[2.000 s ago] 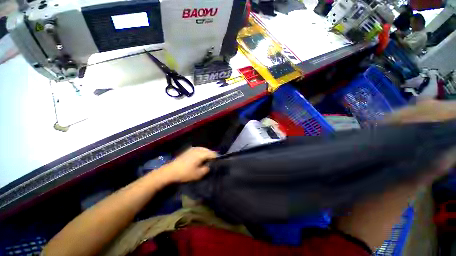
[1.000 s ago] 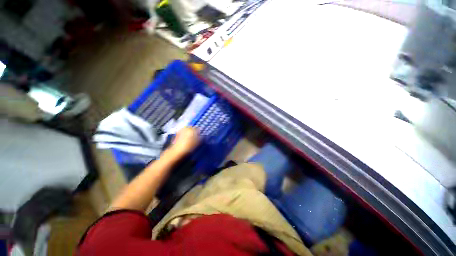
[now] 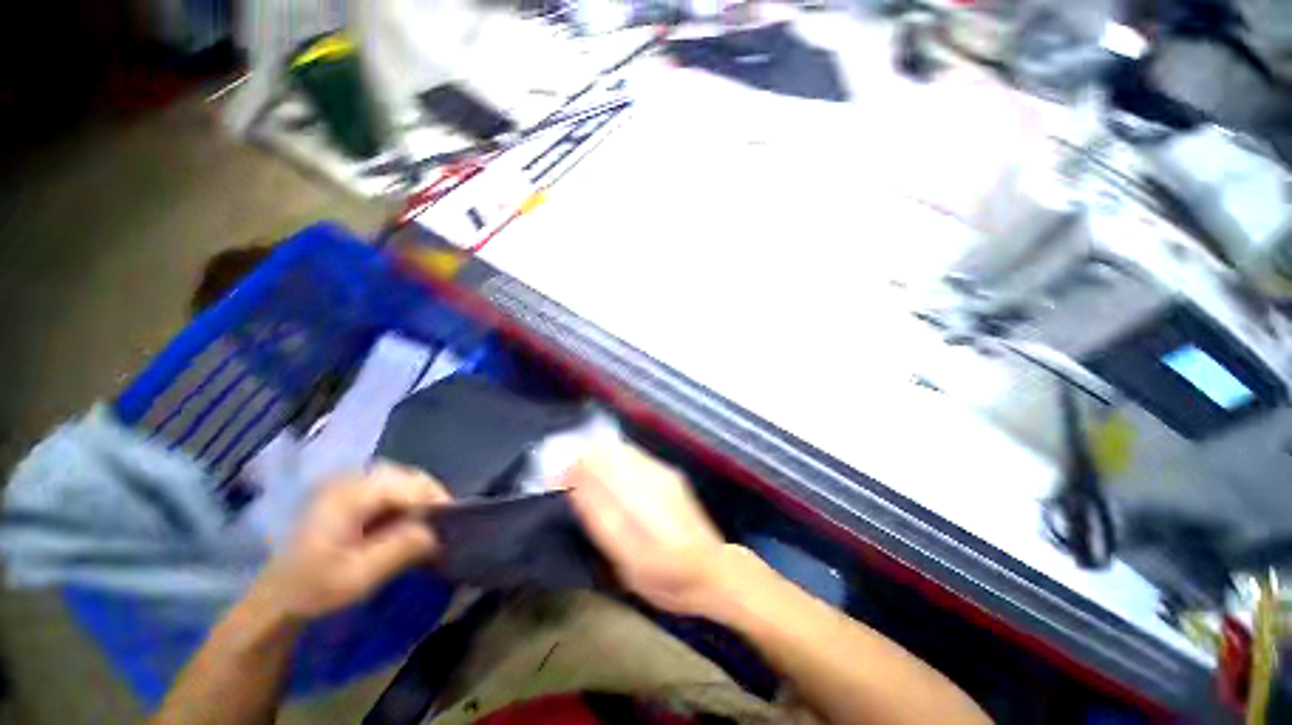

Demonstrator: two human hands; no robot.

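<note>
A dark fabric piece (image 3: 496, 538) is held between my two hands, low in front of me and over the basket's right side. My left hand (image 3: 347, 538) grips its left end. My right hand (image 3: 645, 524) holds its right part, with a small whitish piece (image 3: 560, 451) by the fingers. More dark cloth (image 3: 461, 425) shows just behind the hands. Both hands are somewhat blurred, and the fingertips are partly hidden by the cloth.
A blue basket (image 3: 191, 347) with pale pieces and grey cloth (image 3: 114, 496) over its edge stands left of the sewing table (image 3: 737, 255). The sewing machine (image 3: 1134, 340) and black scissors (image 3: 1084, 489) are at right. A dark piece (image 3: 765, 60) lies at the table's back.
The view has turned from the machine to the left side. My left hand has come back from the basket, and my right hand now shows. Both hold a dark piece over the basket's side.
</note>
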